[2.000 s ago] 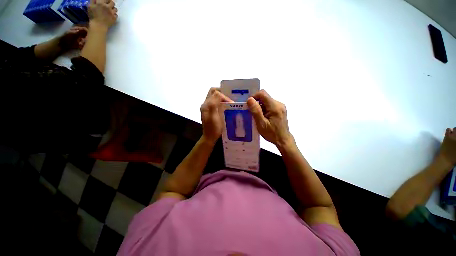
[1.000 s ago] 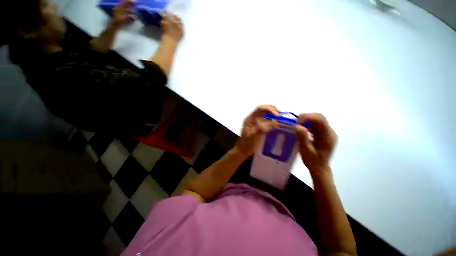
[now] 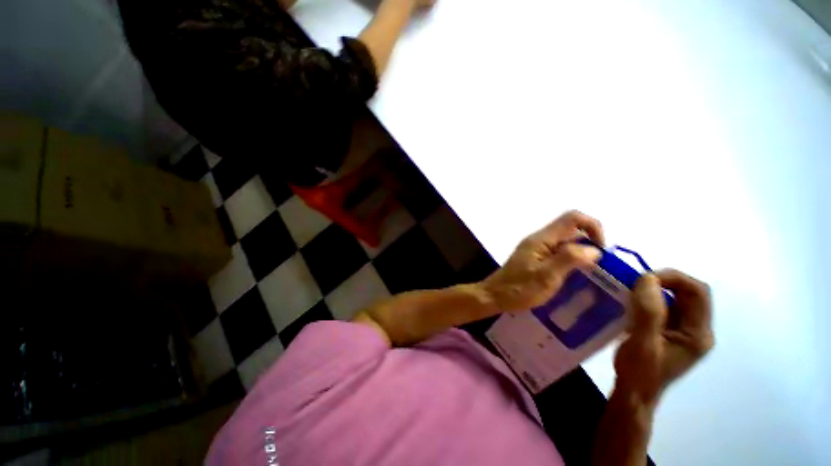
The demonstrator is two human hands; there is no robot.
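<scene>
A white retail box point(image 3: 569, 320) with a blue front panel and a pale capsule shape is held tilted over the table's near edge. Its top end shows a blue flap with a thin hang tab standing up. My left hand point(image 3: 547, 264) pinches the upper left corner at the flap. My right hand point(image 3: 663, 329) grips the upper right corner, thumb on the front near the top. The fingers behind the box are partly hidden.
The white table point(image 3: 547, 118) has its dark edge running diagonally. A person in patterned black point(image 3: 264, 82) sits at the upper left, an arm on the table. A red-orange stool point(image 3: 351, 200), checkered floor point(image 3: 264, 227) and brown cartons point(image 3: 109, 200) are at left.
The view has turned, so my hands and the box appear farther right and more tilted. The box's upright back panel has folded down into a blue top flap with hang tab. Brown cartons have come into view.
</scene>
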